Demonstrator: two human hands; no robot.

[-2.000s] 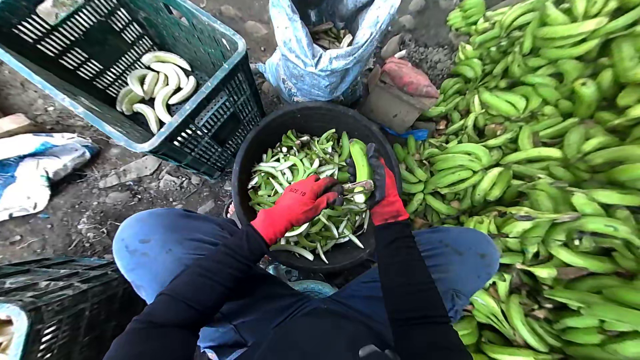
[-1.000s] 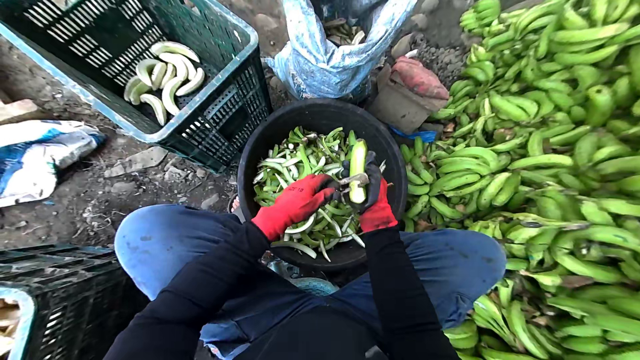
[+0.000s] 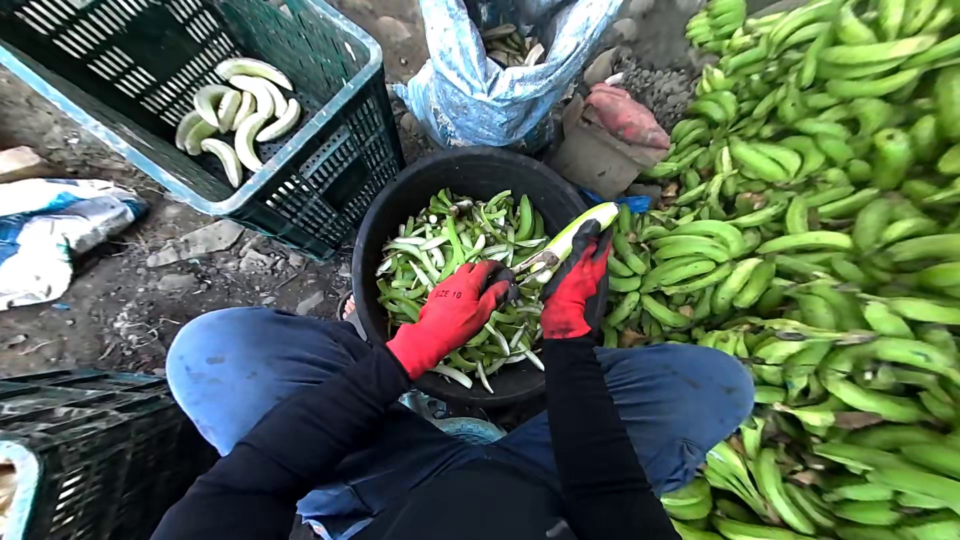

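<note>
My right hand (image 3: 576,277), in a red and black work glove, grips a partly peeled green plantain or banana (image 3: 581,229) tilted up to the right. In a matching glove, my left hand (image 3: 461,307) is closed around a small tool, mostly hidden, whose metal blade (image 3: 531,264) lies against the fruit's lower end. Both hands are over a round black tub (image 3: 375,225) holding green peel strips (image 3: 427,259). Several peeled fruits (image 3: 251,112) lie inside the green plastic crate (image 3: 330,169) at upper left.
A large heap of green bananas or plantains (image 3: 810,247) covers the right side. Beyond the tub stands a blue-white woven sack (image 3: 480,97), beside a grey block (image 3: 600,157) with a red cloth-like item (image 3: 626,116). Another dark crate (image 3: 97,442) is at lower left, and a crumpled sack (image 3: 60,225) lies on the ground.
The fruit in my right hand has gone from nearly upright to tilted right, and shows pale peeled flesh where it was green two seconds ago. My right hand has turned with it.
</note>
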